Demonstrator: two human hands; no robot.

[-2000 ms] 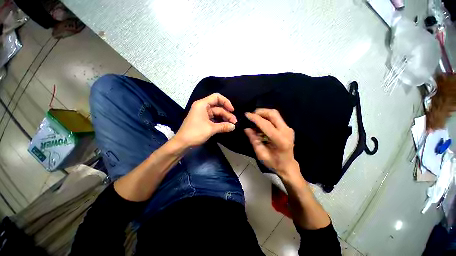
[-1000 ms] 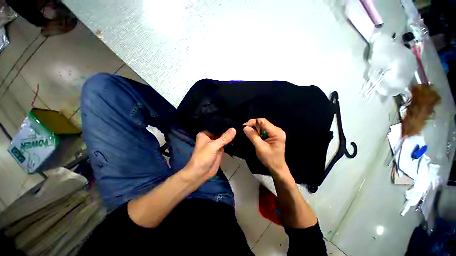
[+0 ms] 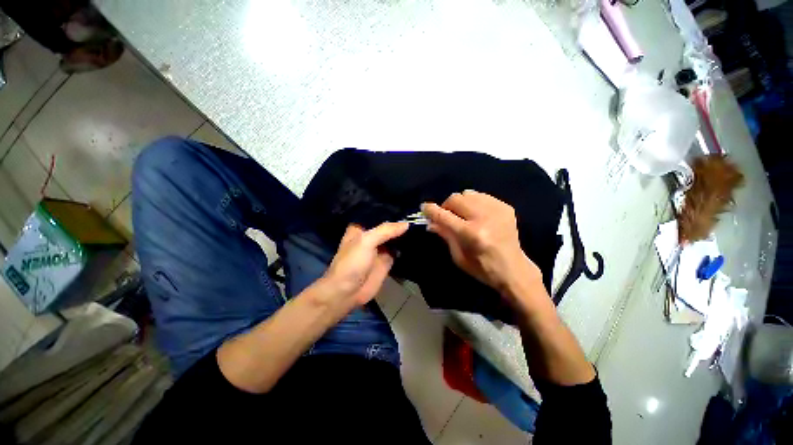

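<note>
A black garment (image 3: 487, 187) lies on the table's near edge and partly over the jeans-clad legs. A black hanger (image 3: 573, 239) with a curved hook sits at its right end. My left hand (image 3: 358, 262) pinches the garment's cloth between thumb and finger. My right hand (image 3: 476, 228) is close beside it and holds small metal snips (image 3: 417, 219), whose pale blades point at the left fingertips. Any thread there is too small to tell.
The whitish table (image 3: 348, 78) spans the front. At the right lie a plastic bag (image 3: 658, 130), a brown furry piece (image 3: 709, 195), a blue item (image 3: 710, 267) and white strips (image 3: 717, 326). A green-and-white box (image 3: 48, 256) stands on the floor at left. Red and blue things show below the table.
My right hand has closed in on my left fingertips, and the snips' blades now show between them. The view has shifted, so the table things sit further left.
</note>
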